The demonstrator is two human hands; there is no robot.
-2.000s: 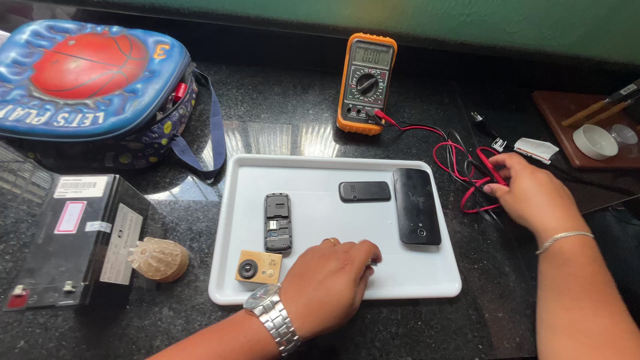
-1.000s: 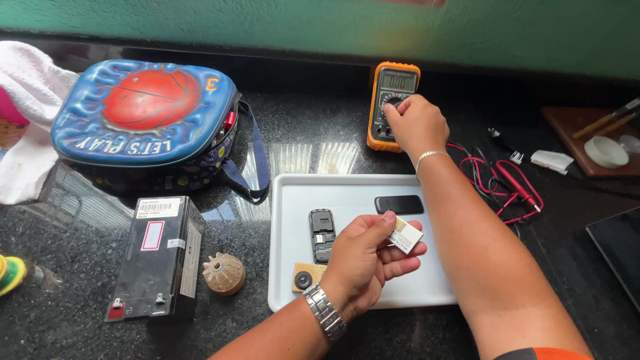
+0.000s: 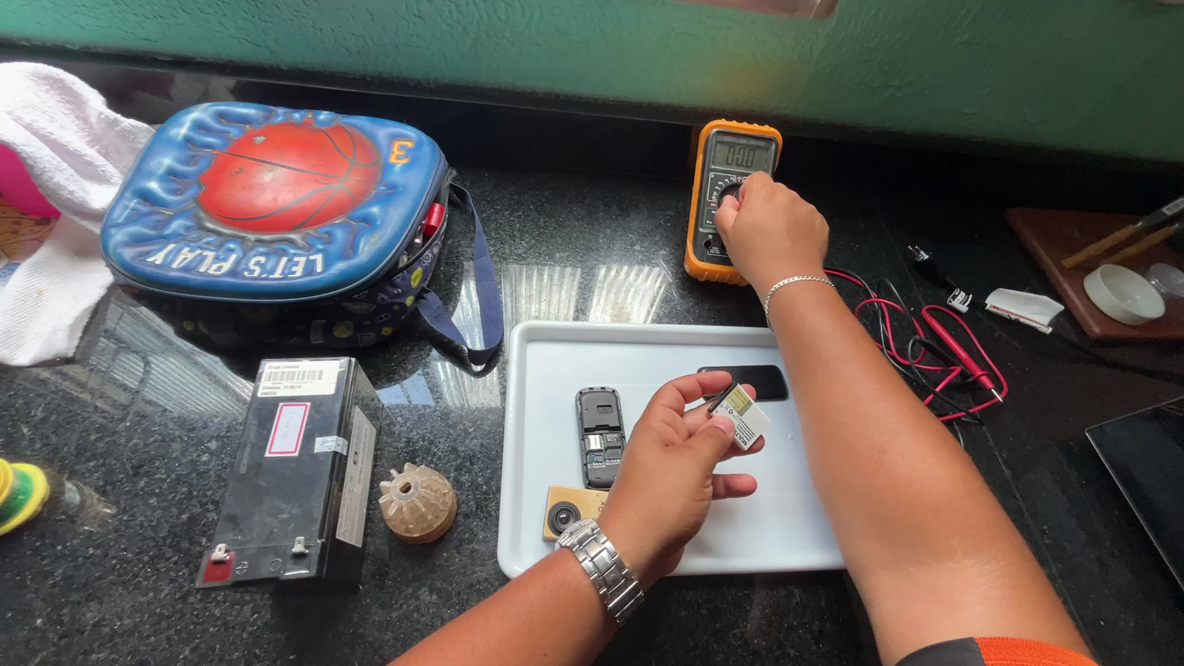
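Observation:
Between the thumb and fingers of my left hand (image 3: pixel 680 462) is a small phone battery (image 3: pixel 743 418), tilted above the white plastic tray (image 3: pixel 546 347). My right hand (image 3: pixel 775 225) has its fingers on the rotary dial of the orange digital multimeter (image 3: pixel 703 217), whose display is on. An opened mobile phone (image 3: pixel 601 435), its battery bay exposed, lies on the tray. A small action camera (image 3: pixel 566 513) sits below it, partly behind my left wrist. The dark phone back cover (image 3: pixel 763 381) lies on the tray behind my left hand. My right forearm hides the tray's right side.
Red and black test leads (image 3: pixel 957 347) lie coiled at the right, near a brown board (image 3: pixel 1064 268) with a round white dish (image 3: pixel 1124 293). A large black battery (image 3: pixel 277 481), a ribbed beige part (image 3: pixel 418 502) and a blue basketball bag (image 3: pixel 277 203) stand at the left.
My left hand has lifted the small battery from over the tray. My right hand has moved from the test leads to the multimeter dial. The view has shifted left.

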